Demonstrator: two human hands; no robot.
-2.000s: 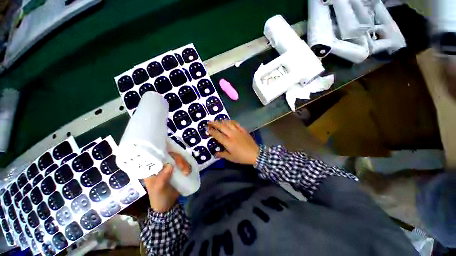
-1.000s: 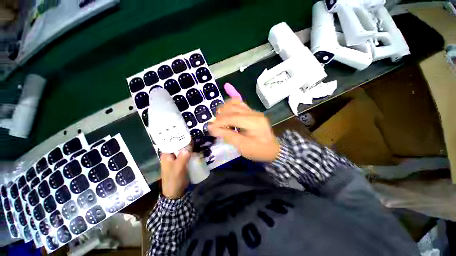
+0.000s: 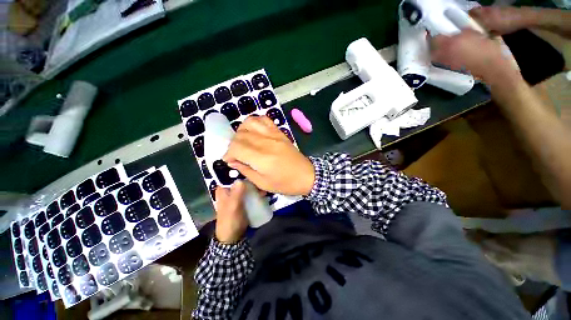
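My left hand (image 3: pixel 231 212) is closed around the handle of a white appliance body (image 3: pixel 217 139), held over the label sheet (image 3: pixel 223 95). A black panel label (image 3: pixel 224 173) covers the body's near end. My right hand (image 3: pixel 269 156) lies over the body, its fingertips at the label's upper edge. I cannot tell whether the fingers hold the label or press on it. A pink tool (image 3: pixel 301 120) lies right of the sheet.
Fanned label sheets (image 3: pixel 113 231) lie at left. Another white body (image 3: pixel 372 94) lies beside a crumpled white cloth (image 3: pixel 399 125). Another person's hands (image 3: pixel 466 53) are on the bodies at upper right. One body (image 3: pixel 70 119) is on the green belt at left.
The held body's end was white and now shows a black label. My right hand has moved from the sheet onto the body. Another person's arms have entered at right. The belt body has moved rightward.
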